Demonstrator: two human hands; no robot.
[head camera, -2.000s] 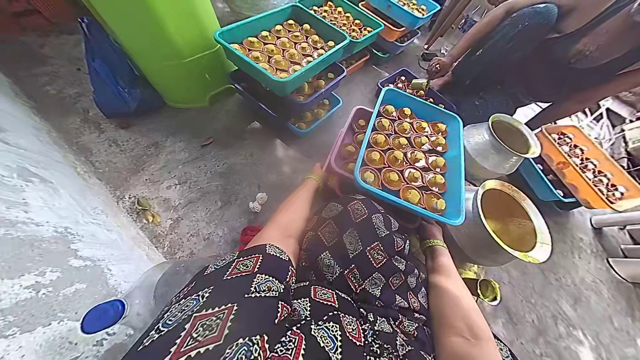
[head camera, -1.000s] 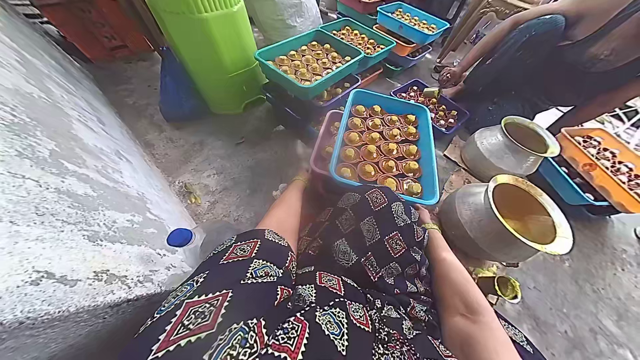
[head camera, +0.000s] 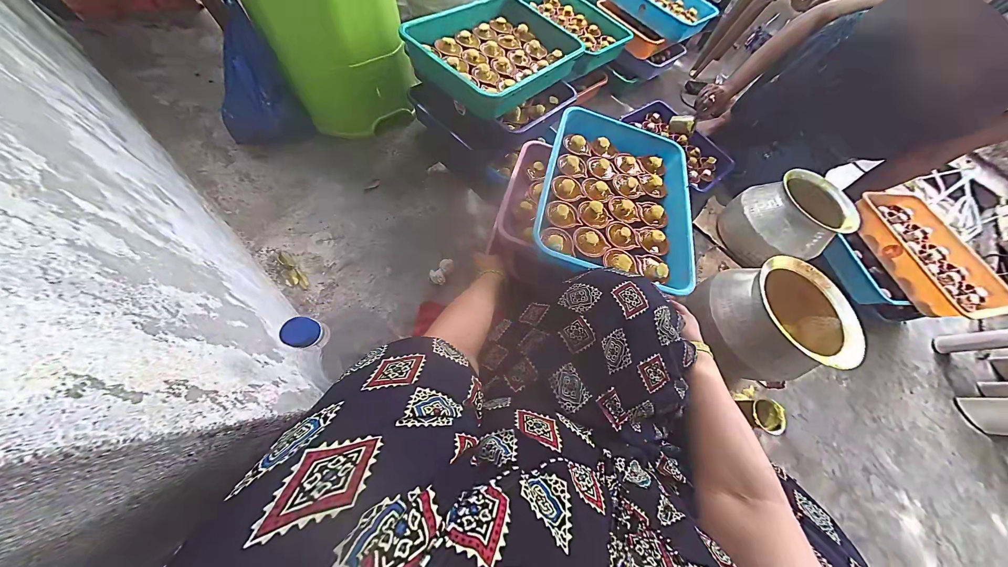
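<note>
A light-blue plastic tray (head camera: 681, 236) holds rows of small brown cups topped with yellowish cone-shaped pieces. It sits tilted over a pink tray (head camera: 516, 169) with similar cups, just beyond my knees. My left hand (head camera: 490, 264) is at the near left side of the pink tray, its fingers blurred and partly hidden. Close to the blue tray's near right corner, my right hand (head camera: 687, 321) lies beside the knee of my patterned garment (head camera: 583, 346), its fingers mostly hidden by the cloth. Whether either hand grips a tray cannot be told.
Stacked filled trays (head camera: 492, 98) stand ahead, beside a green plastic stool (head camera: 339, 71). Two metal pots (head camera: 732, 315) of brownish liquid are at the right, near an orange tray (head camera: 906, 268). A co-worker's hand (head camera: 713, 98) is by a purple tray (head camera: 720, 169). A blue-capped bottle (head camera: 301, 332) stands left.
The cloth over my knee now covers part of the blue tray's near edge, which showed in full two seconds ago. Both hands remain near the trays. The view has shifted.
</note>
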